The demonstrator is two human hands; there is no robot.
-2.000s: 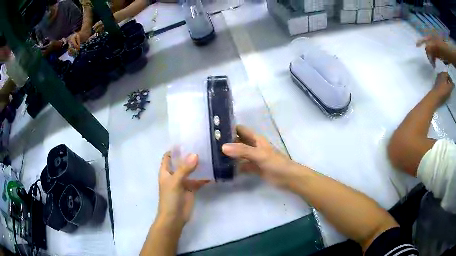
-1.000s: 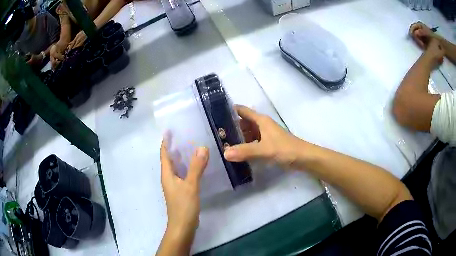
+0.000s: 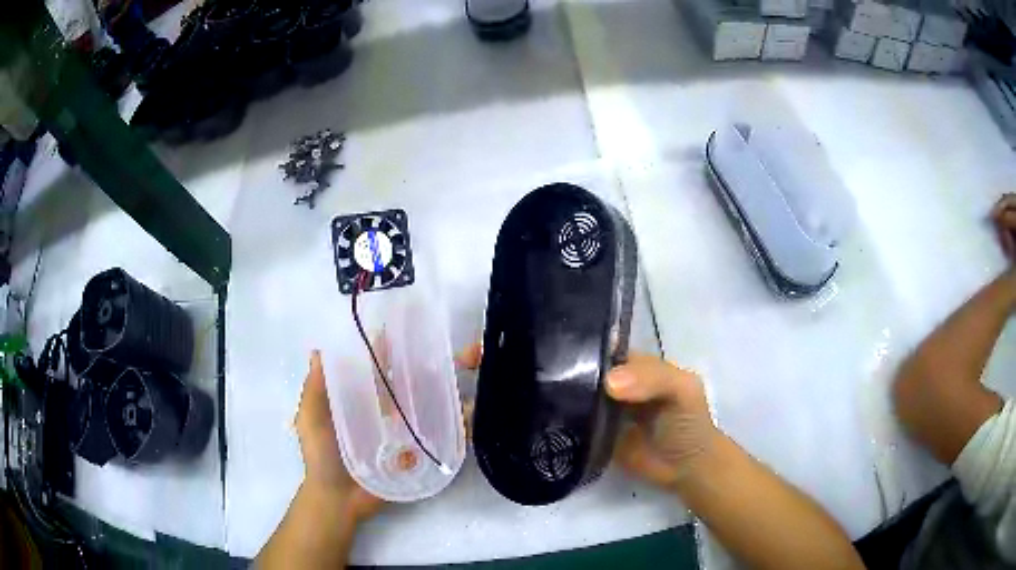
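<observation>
My left hand [image 3: 325, 445] holds the translucent tank [image 3: 399, 384] by its lower part, open side up. The axial fan [image 3: 373, 252], a black square frame with a blue-and-white label, lies at the tank's far end. Its red and black lead [image 3: 380, 376] runs down across the tank to a white plug near the bottom. My right hand [image 3: 665, 420] holds the glossy black base [image 3: 546, 345] by its right side, close beside the tank. The base shows a round slotted vent at each end. My left fingers are partly hidden behind the tank.
A translucent unit on a dark base [image 3: 772, 212] stands at the right. Small dark parts [image 3: 312, 165] lie at upper left. Black housings [image 3: 139, 373] cluster at left beside a green post [image 3: 134, 189]. White-ended boxes [image 3: 780, 39] stand at the back. Another person's arm [image 3: 958, 351] is at right.
The tank and black base have turned from side-on to face the camera, showing the fan, its lead and the vents. The view has shifted, and the people at upper left are mostly out of it.
</observation>
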